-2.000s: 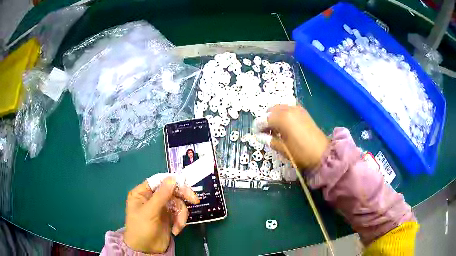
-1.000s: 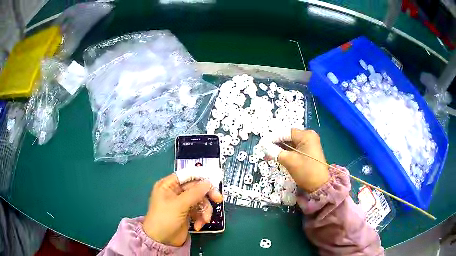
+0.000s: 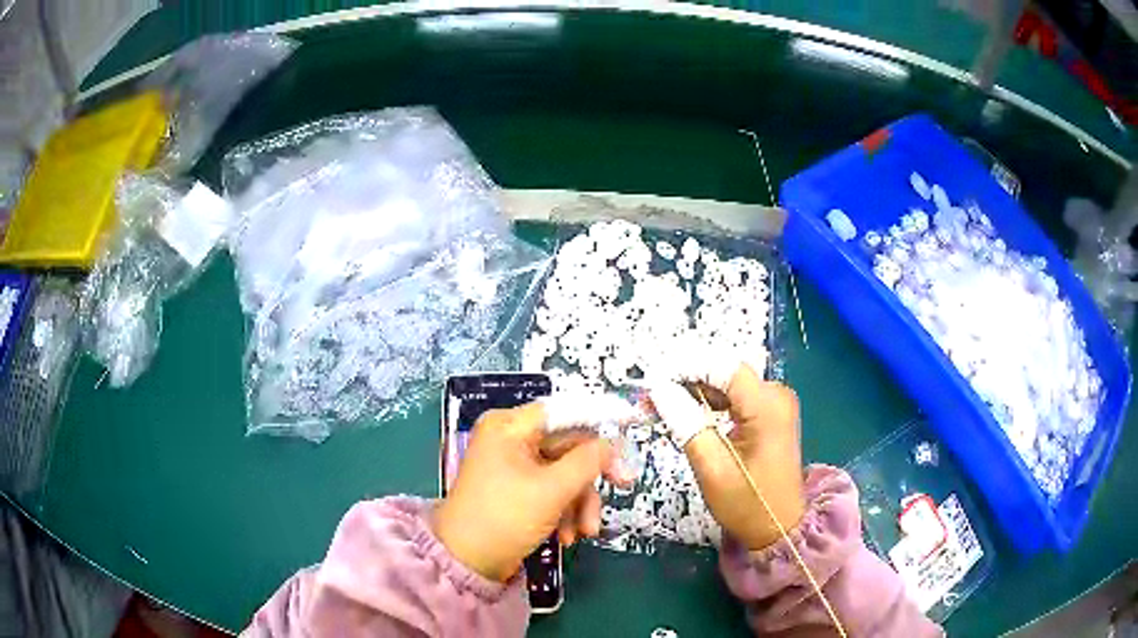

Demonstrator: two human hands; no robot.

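Observation:
My left hand [image 3: 524, 480], with white wraps on thumb and forefinger, is pinched over the phone and the tray's left side; a small clear piece [image 3: 628, 455] shows at its fingers. My right hand [image 3: 749, 455], also wrapped, is close beside it over the tray and holds a thin tan stick [image 3: 776, 521] that slants down to the lower right. The fingertips of both hands nearly meet; what lies between them is too small and blurred to tell. White discs [image 3: 649, 299] cover the clear tray [image 3: 781, 318] behind and under the hands.
A large clear bag of pieces [image 3: 374, 280] lies left of the tray. A black phone [image 3: 544, 580] is partly under my left hand. A blue bin [image 3: 917, 393] of whitish pieces stands right, beside a labelled clear box [image 3: 942, 548]. A yellow tray [image 3: 81, 181] is far left.
My left hand has moved right, over the phone to my right hand. My right hand has come back from the discs. The stick has swung and now points more steeply down. The view has shifted.

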